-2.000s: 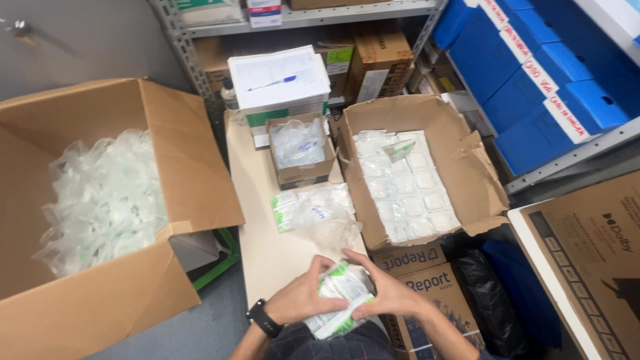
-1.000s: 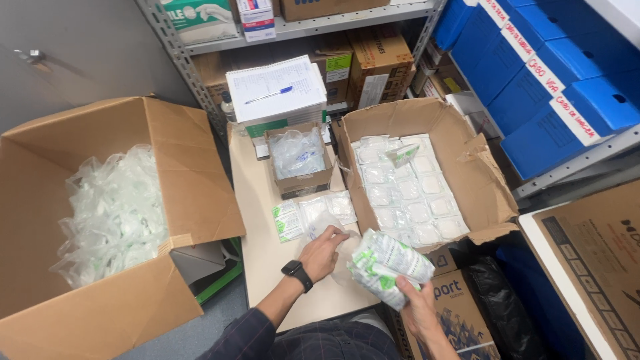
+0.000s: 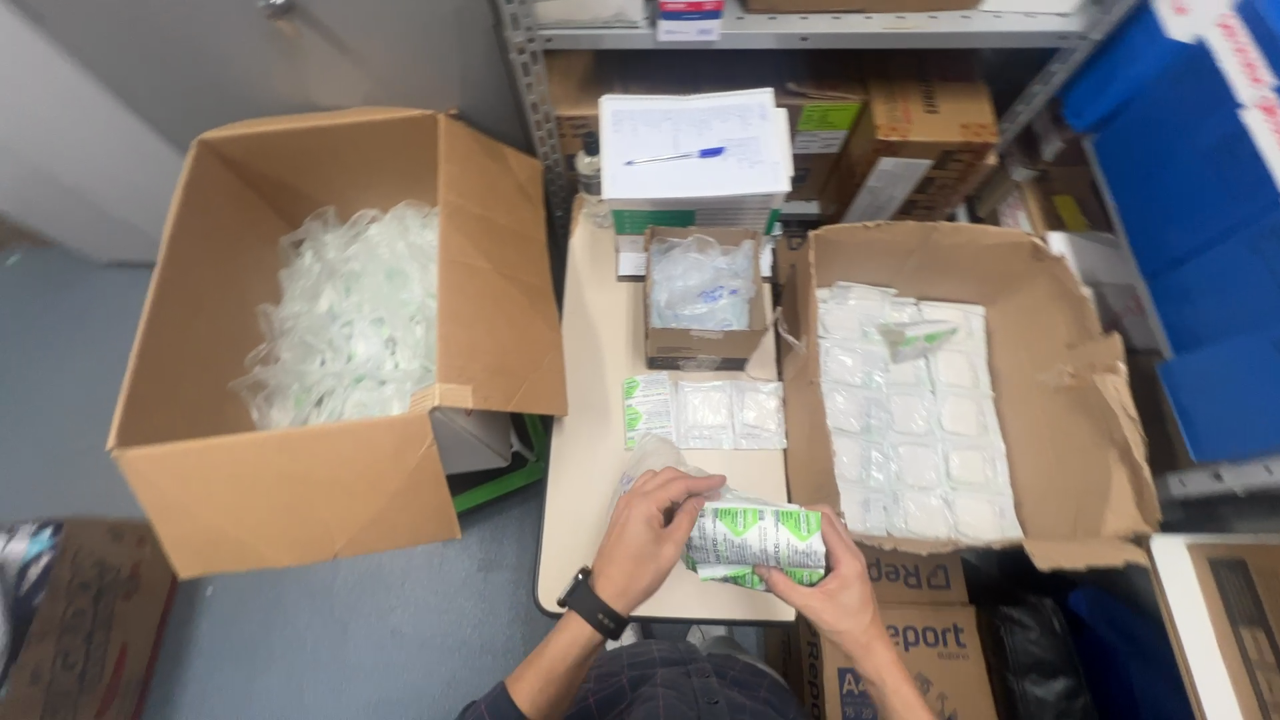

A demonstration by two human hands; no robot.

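My right hand (image 3: 835,590) grips a folded bundle of green-and-white printed sachets (image 3: 755,540) above the front of a beige table (image 3: 585,480). My left hand (image 3: 650,535), with a black watch on the wrist, pinches a clear plastic bag (image 3: 655,460) at the bundle's left end. Behind the hands lies a short strip of sachets (image 3: 705,412), its left one showing green print. A small cardboard box (image 3: 705,350) of clear bags stands behind that strip. To the right, an open carton (image 3: 1060,400) holds rows of white sachets (image 3: 915,420), with a loose one on top.
On the left stands a large open carton (image 3: 290,490) full of filled clear bags (image 3: 350,320). A blue pen (image 3: 675,157) lies on papers (image 3: 690,120) at the table's back. Metal shelving (image 3: 800,35) rises behind; blue boxes (image 3: 1170,200) line the right. Paper cartons (image 3: 900,650) stand beside the table.
The bundle has turned and now lies lengthwise between my hands; a second ago my right hand held it tilted, further right of my left hand. The view has shifted.
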